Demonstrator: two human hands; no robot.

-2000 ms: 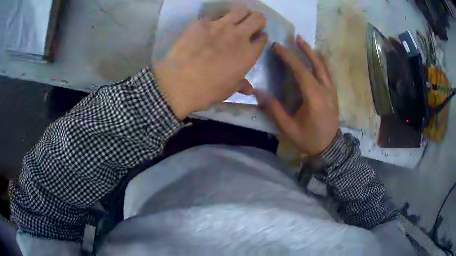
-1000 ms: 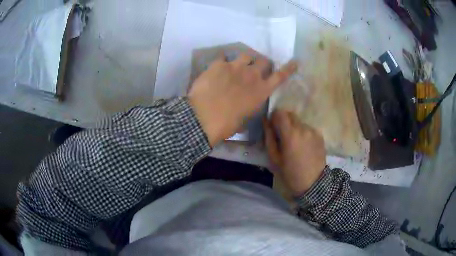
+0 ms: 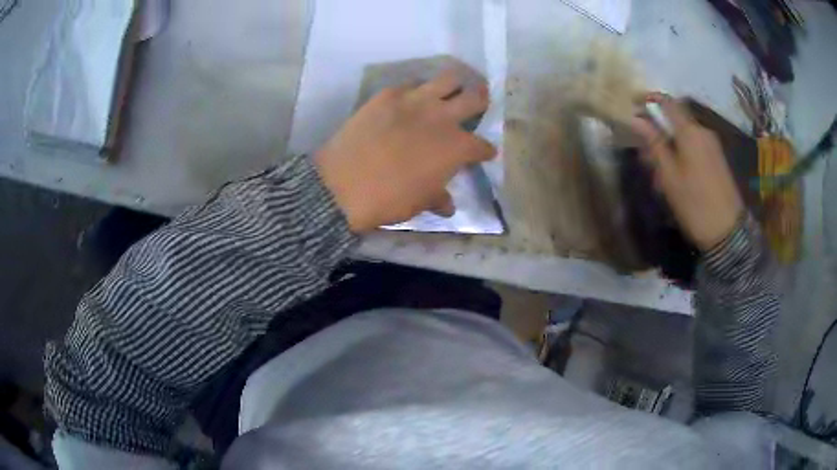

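Observation:
A white cloth piece (image 3: 335,55) lies flat on the pale table, its right edge folded in as a narrow strip. A tan-grey template (image 3: 390,75) lies on it, partly hidden under my left hand. My left hand (image 3: 413,147) rests over the template with fingers spread and bent, pressing and holding nothing. My right hand (image 3: 688,170) is closed round the pale handle of the iron (image 3: 642,202) at the right. The iron is dark and blurred by motion, its pointed end towards the back.
A layered white pile (image 3: 83,83) with a dark edge lies at left. A dark brown iron rest (image 3: 734,138), a yellow-orange block (image 3: 778,202) and thin metal tools (image 3: 757,106) are at right. A white stack's corner (image 3: 606,11) shows at the back. A maroon item (image 3: 757,41) lies far right.
My right hand has left the cloth's right edge and moved right onto the iron, which has shifted left off its rest. The cloth's right edge is now folded in. My left hand stays over the template.

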